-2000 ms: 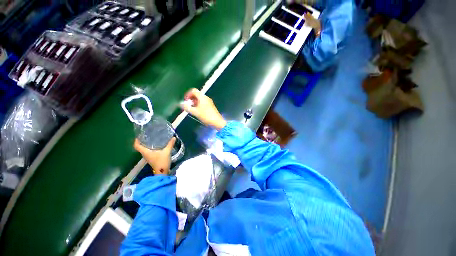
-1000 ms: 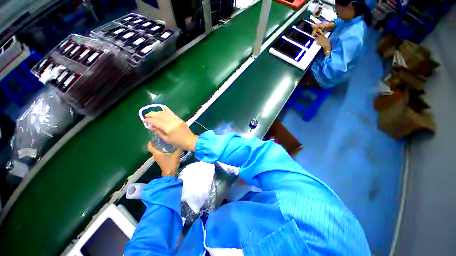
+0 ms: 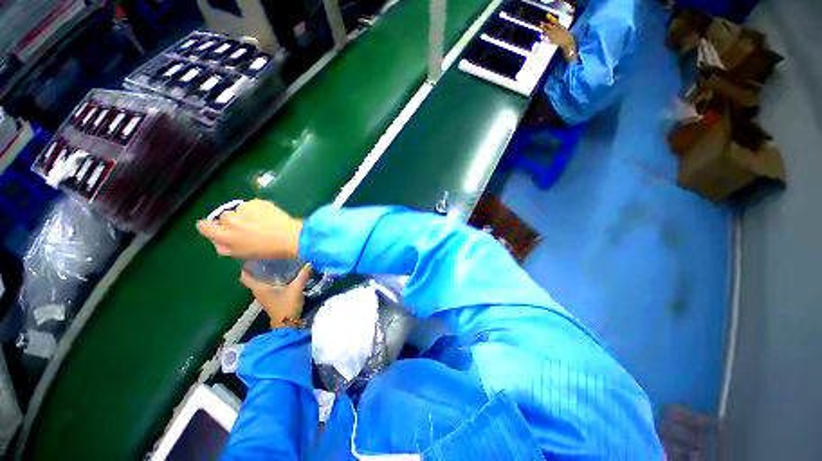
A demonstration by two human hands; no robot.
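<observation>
My left hand (image 3: 281, 297) is wrapped around the body of a large clear plastic bottle (image 3: 273, 269), tilted over the edge of the green conveyor. My right hand (image 3: 252, 231) is closed over the bottle's top end and hides the cap; part of the white loop handle shows beside its fingers. A small dark-silver dispenser top (image 3: 442, 206) lies on the bench to the right. A small whitish bottle (image 3: 232, 358) is by my left sleeve. A pile of white wipes in a clear bag (image 3: 346, 331) is close to my body.
A white foam tray with a dark tablet (image 3: 205, 423) is at the bottom left. Clear-wrapped device trays (image 3: 108, 135) and a clear plastic bag (image 3: 70, 248) are beyond the conveyor (image 3: 149, 311). Another person's blue sleeve (image 3: 595, 63) is at a tablet tray (image 3: 527, 76). Brown cardboard (image 3: 726, 162) is on the floor.
My right hand has come from beside the bottle onto its top end and moved left with it since one second ago. My left hand stays around the bottle. The view has shifted.
</observation>
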